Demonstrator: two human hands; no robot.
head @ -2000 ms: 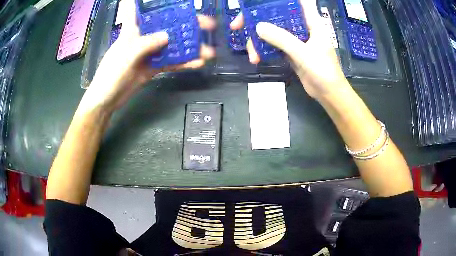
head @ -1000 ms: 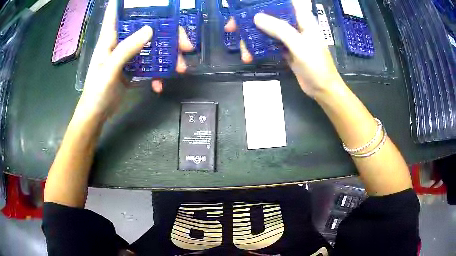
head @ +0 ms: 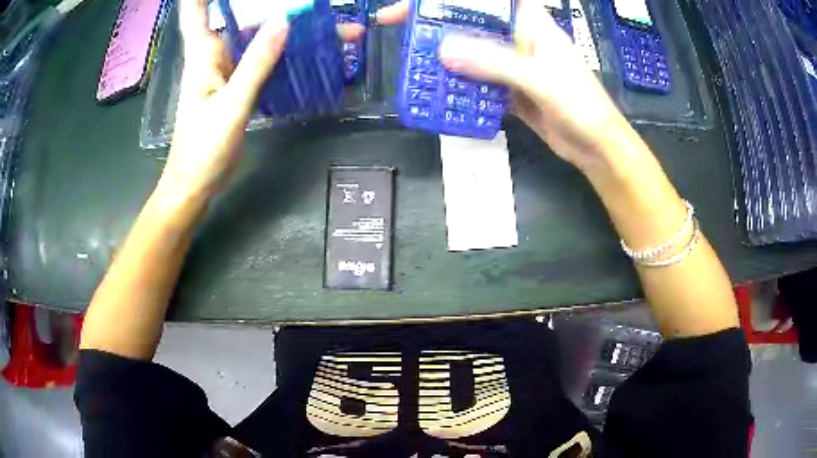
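My left hand (head: 219, 89) holds a blue keypad phone (head: 300, 76) at the top left; the phone is blurred and its top is cut off by the picture's edge. My right hand (head: 546, 85) holds another blue keypad phone (head: 452, 98), screen and keys facing up, with the thumb over its upper keys. A black battery (head: 360, 228) lies flat on the green mat below the hands. A plain white card (head: 480, 197) lies to the right of the battery, its top end behind the right phone.
A clear tray (head: 690, 112) with several blue phones (head: 643, 58) lies behind my hands. A pink smartphone (head: 130, 49) is at the back left. A ribbed clear tray stack (head: 770, 152) stands at the right. Red stools (head: 36, 349) and trayed dark parts (head: 618, 358) are on the floor.
The right-hand phone has turned more upright and come lower, over the white card's top end. The left-hand phone has moved right and slightly up and is now tilted and blurred.
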